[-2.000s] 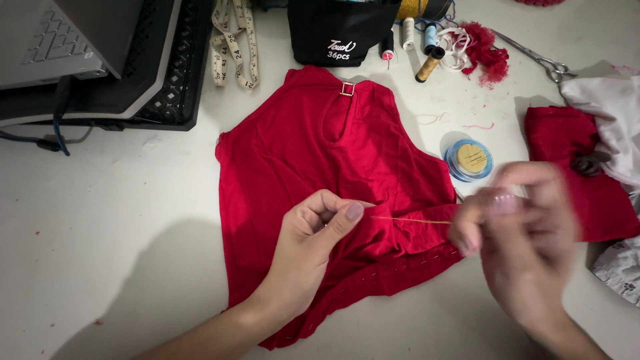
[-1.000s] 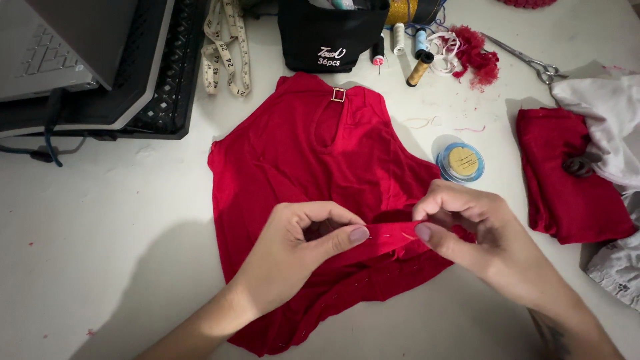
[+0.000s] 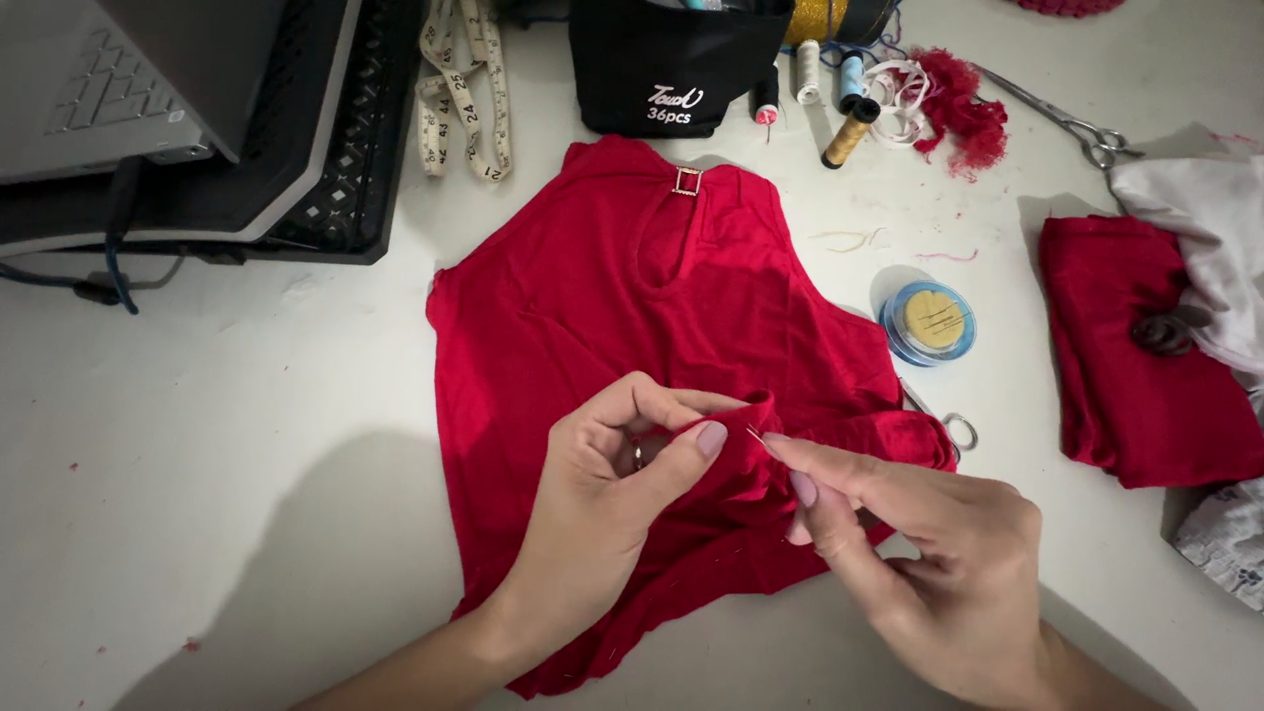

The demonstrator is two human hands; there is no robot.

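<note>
A red fabric top (image 3: 612, 296) with a keyhole opening and a small metal buckle (image 3: 688, 181) lies spread on the white table. My left hand (image 3: 612, 484) pinches a fold of its hem between thumb and fingers. Just right of that fold, my right hand (image 3: 918, 553) has its index fingertip at a thin sewing needle (image 3: 755, 433), whose visible part lies against the cloth. Its thumb is close below; whether it grips the needle or the cloth is hard to tell. Pale stitches or pins dot the lower hem.
A blue round needle case (image 3: 928, 321) and small scissors (image 3: 958, 432) are right of the top. Thread spools (image 3: 851, 132), a black pouch (image 3: 652, 74), a tape measure (image 3: 464, 94) and larger scissors (image 3: 1071, 123) lie behind. A laptop (image 3: 128, 84) stands left; folded red cloth (image 3: 1136, 346) lies right.
Two seconds ago a thread was stretched between my hands; one second ago both pinched the hem strip. Now my right fingers are at the needle, and the hem is folded up by my left hand.
</note>
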